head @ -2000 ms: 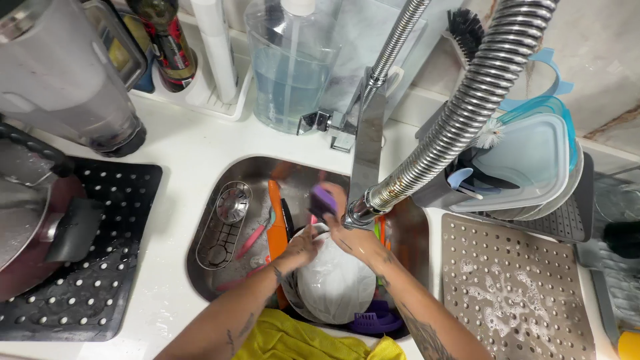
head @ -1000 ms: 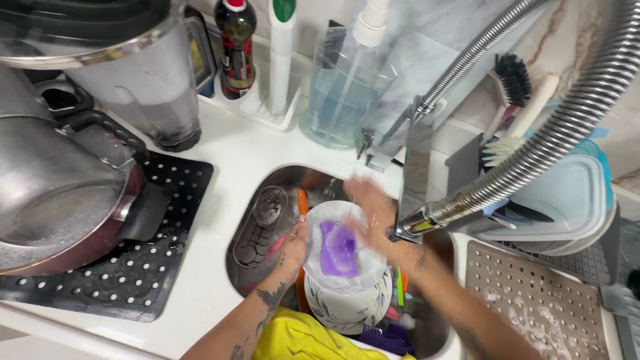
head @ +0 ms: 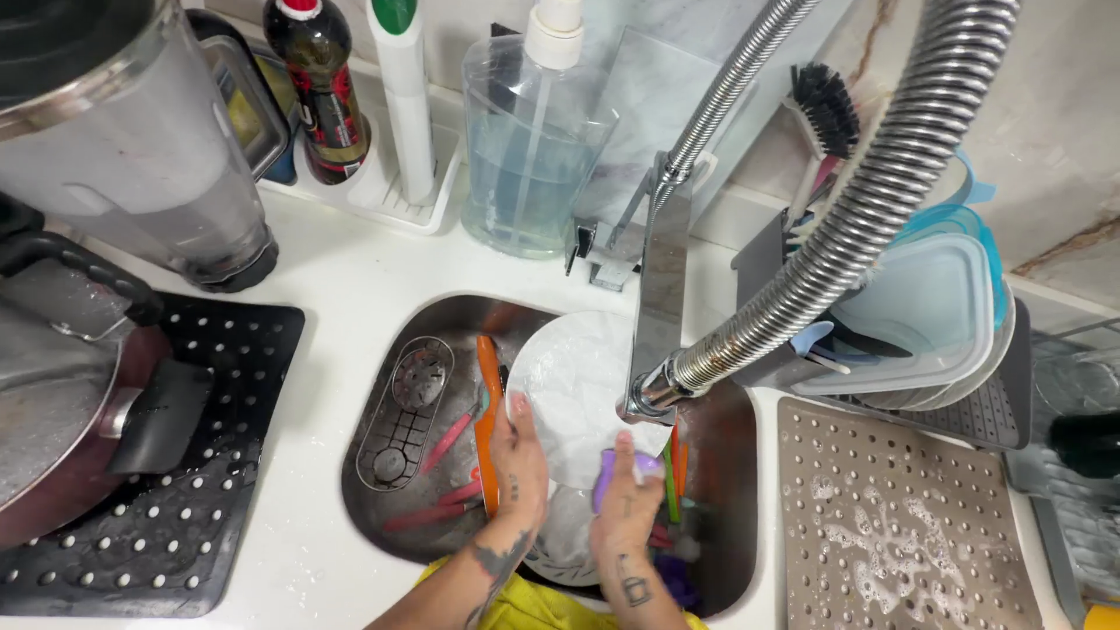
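Over the steel sink (head: 372, 516), my left hand (head: 518, 464) grips the left edge of a white plate (head: 569, 376), thumb on its face. My right hand (head: 626, 503) presses a purple sponge (head: 605, 481) at the plate's lower right edge. The plate is tilted, its upper right partly hidden behind the spring faucet's spout (head: 656, 394). Below it lies another plate with a dark rim pattern (head: 564, 573). An orange-handled utensil (head: 487, 437) and several red and green handles lie in the sink, beside a wire caddy (head: 407, 416).
A black mat (head: 219, 420) with a pot (head: 131, 411) lies left, below a blender jar (head: 166, 149). A soap dispenser (head: 525, 157) stands behind the sink. The faucet hose (head: 857, 210) arches overhead. Right are a dish rack with containers (head: 927, 315) and a sudsy beige mat (head: 901, 525).
The purple sponge, on the middle of a white dish one second ago, is now under my right hand at the plate's lower right edge. The plate now tilts beneath the spout.
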